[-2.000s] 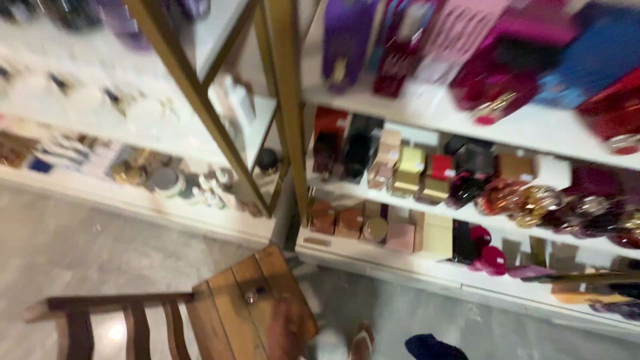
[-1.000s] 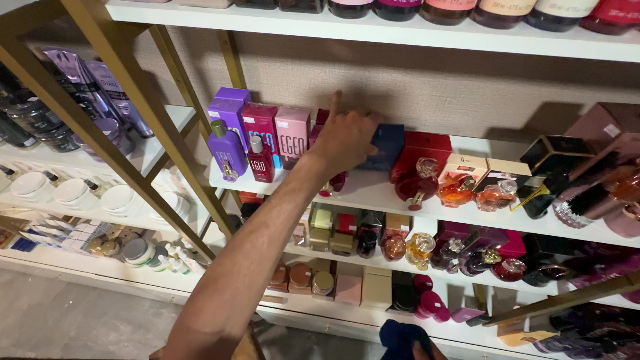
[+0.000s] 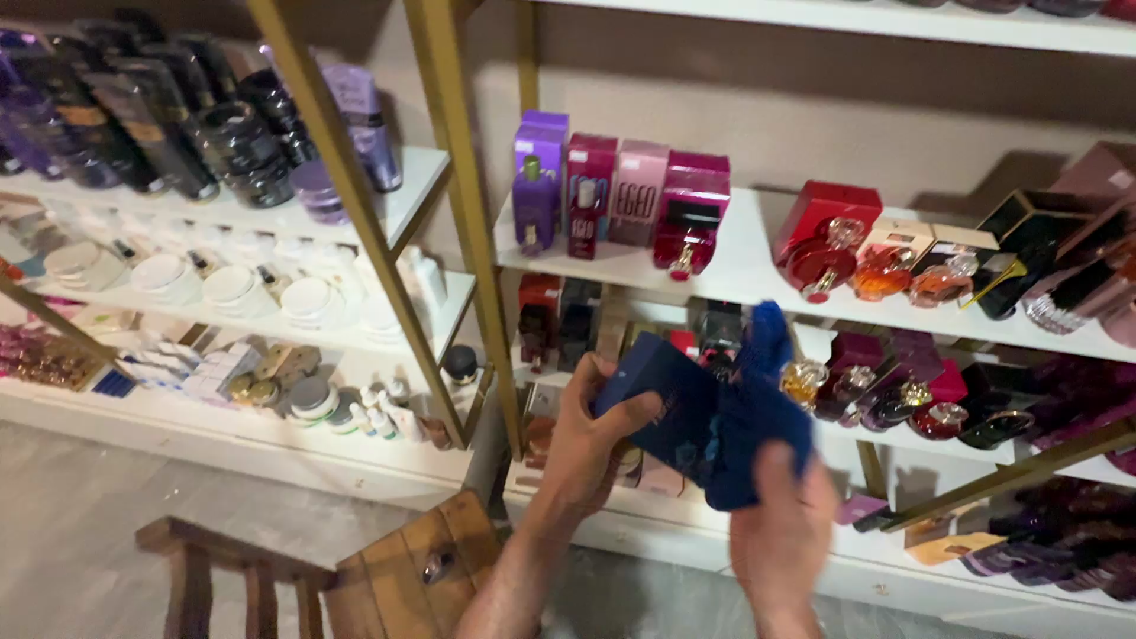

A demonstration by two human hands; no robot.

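My left hand (image 3: 590, 435) grips a dark blue perfume box (image 3: 661, 399), its thumb across the box's face. On the right, my right hand (image 3: 790, 515) holds a blue cloth (image 3: 768, 417) against the box's right end. Both are in front of the lower shelves. Behind them, a white shelf (image 3: 754, 240) bears a purple box with a purple bottle (image 3: 534, 209), a crimson bottle (image 3: 583, 222), a pink box (image 3: 637, 191) and a magenta box with its bottle (image 3: 688, 231). After a gap come a red box (image 3: 830, 213) and a round red bottle (image 3: 821, 266).
Gold metal uprights (image 3: 461, 204) stand between two shelf units. White jars (image 3: 311, 302) and dark bottles fill the left unit. A slatted wooden chair (image 3: 417, 568) with a small object (image 3: 437, 566) on its seat stands at lower left. More perfume bottles (image 3: 941, 417) line the lower right shelf.
My left hand, at the upper shelf beside the blue box one second ago, now holds that box away from the shelf. The blue cloth in my right hand has come up against it.
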